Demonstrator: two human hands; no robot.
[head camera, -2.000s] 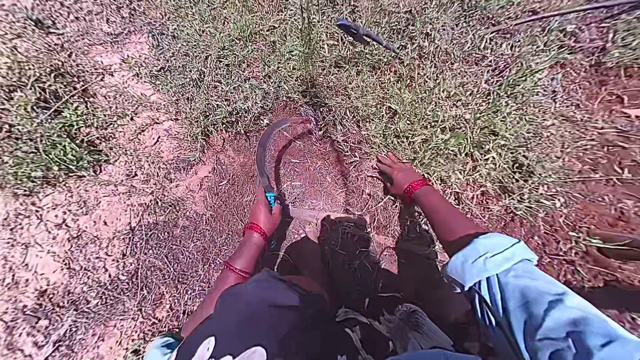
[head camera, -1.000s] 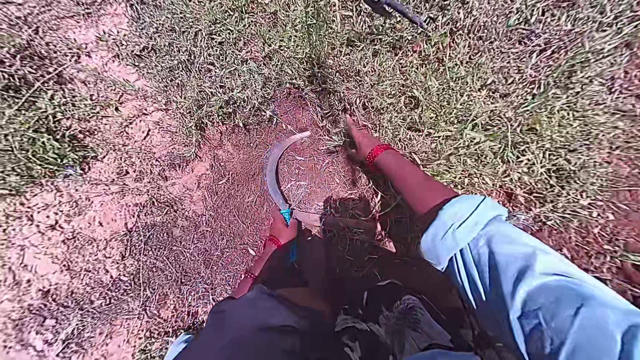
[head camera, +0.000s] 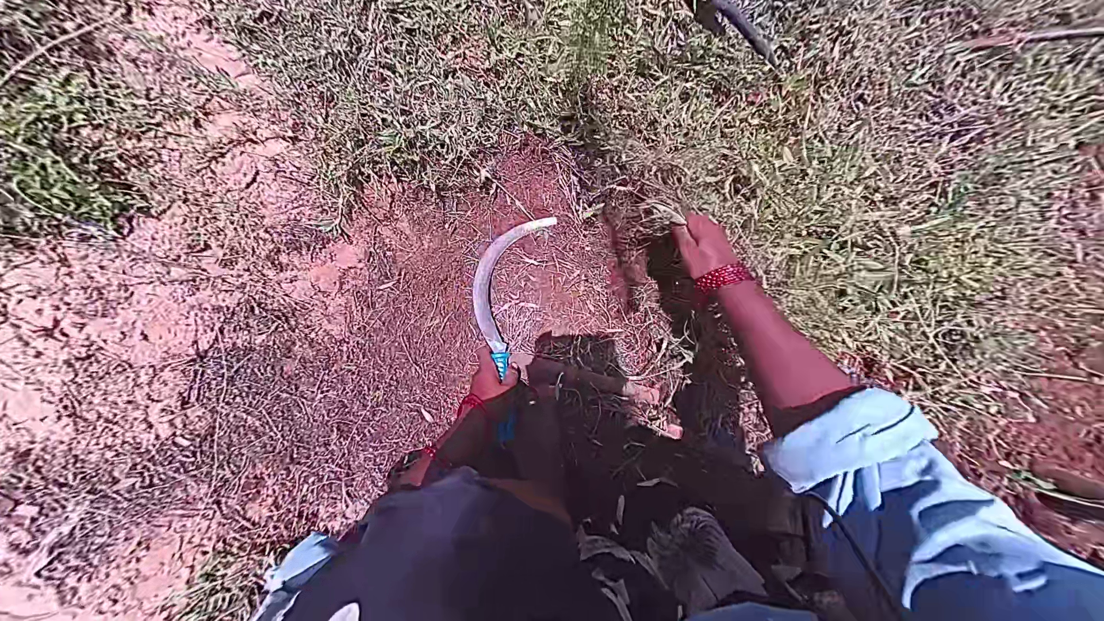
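My left hand [head camera: 493, 379], low in the middle of the view, is closed around the blue handle of a sickle [head camera: 486, 289]. The curved metal blade rises from the fist over bare reddish soil, its tip bending to the right. My right hand [head camera: 703, 246] is at the edge of the grass [head camera: 828, 233], right of the blade and apart from it. Its thumb and fingers meet a pale tuft of dry grass [head camera: 660, 211]; whether they grip it I cannot tell. Red bead bracelets circle both wrists.
A dark tool or stick [head camera: 746, 30] lies in the grass at the top. A thin stick [head camera: 1035, 37] lies at the upper right. Dry, cracked soil [head camera: 78, 345] spreads on the left. My foot [head camera: 642, 392] and my lap, partly in shadow, are below the work spot.
The right hand, with fingers spread two seconds ago, has moved to the grass edge and its fingers have drawn together. The sickle is still in the left hand, its blade turned somewhat.
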